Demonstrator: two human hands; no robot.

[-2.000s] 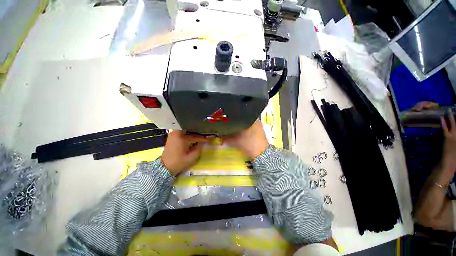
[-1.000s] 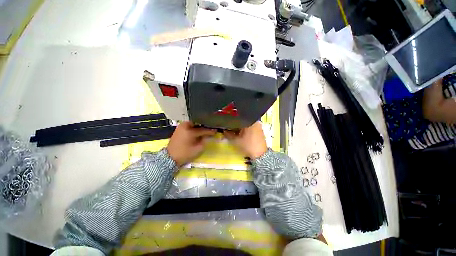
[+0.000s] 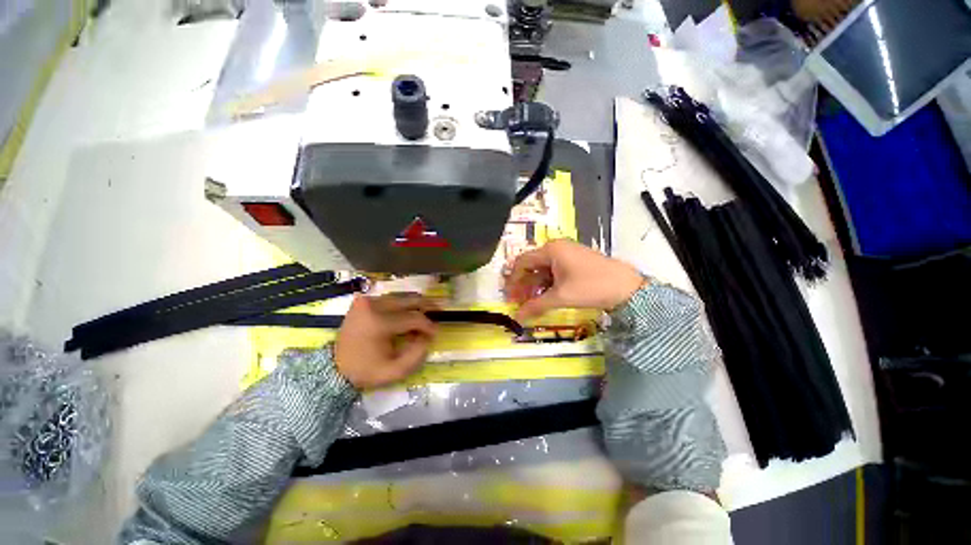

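A narrow black strap (image 3: pixel 468 316) lies crosswise in front of the sewing machine head (image 3: pixel 410 208). My left hand (image 3: pixel 381 339) grips it, and its tail shows to the left of that hand. My right hand (image 3: pixel 575 279) is by the strap's right end, with bent fingers and the thumb close to the strap; its fingertips are blurred, so I cannot tell if they hold anything. Small orange-red and dark snips (image 3: pixel 559 333) lie just below my right hand. The needle area is mostly hidden under the head.
Black straps (image 3: pixel 192 309) lie left of the machine. A large strap pile (image 3: pixel 761 330) and a second bundle (image 3: pixel 735 176) lie right. A bag of metal rings (image 3: pixel 48 426) is far left. A black strip (image 3: pixel 458 436) crosses the plastic sheet. A tablet-like screen (image 3: pixel 900 59) and blue bin (image 3: pixel 900 186) stand beyond.
Both hands have come out from under the machine head. My right hand has moved right, and the strap between the hands and the snips now show. The person at the right is out of view.
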